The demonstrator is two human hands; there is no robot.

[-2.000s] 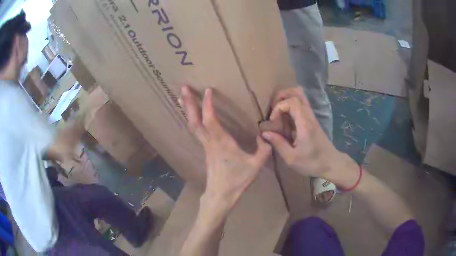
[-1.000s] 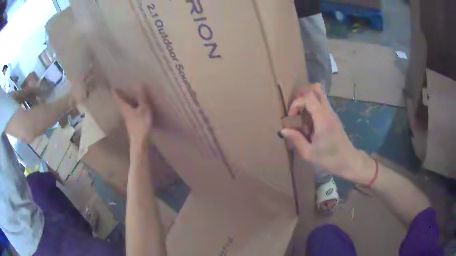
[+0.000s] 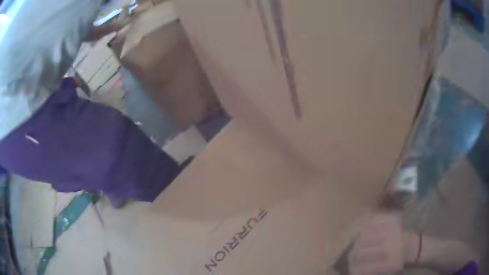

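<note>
A large brown corrugated carton (image 3: 354,70) fills the middle and upper right, with blurred dark print streaks on its face. A brown cardboard panel (image 3: 279,198) marked "FURRION" spreads below it and meets its lower edge. My right hand (image 3: 378,244) is at the lower right, by the panel's right side, with a red band at the wrist. It is badly blurred, so its fingers and any hold cannot be made out. My left hand is not in view.
A person in a light top (image 3: 43,53) and purple trousers (image 3: 102,145) is close at the left. Another brown carton (image 3: 171,70) stands behind. A foot in a white patterned shoe (image 3: 406,180) is right of the carton, on the green floor.
The view has moved down and closer to the carton's lower end. My left hand has left the picture. My right hand has left the slot at the carton's edge and is lower.
</note>
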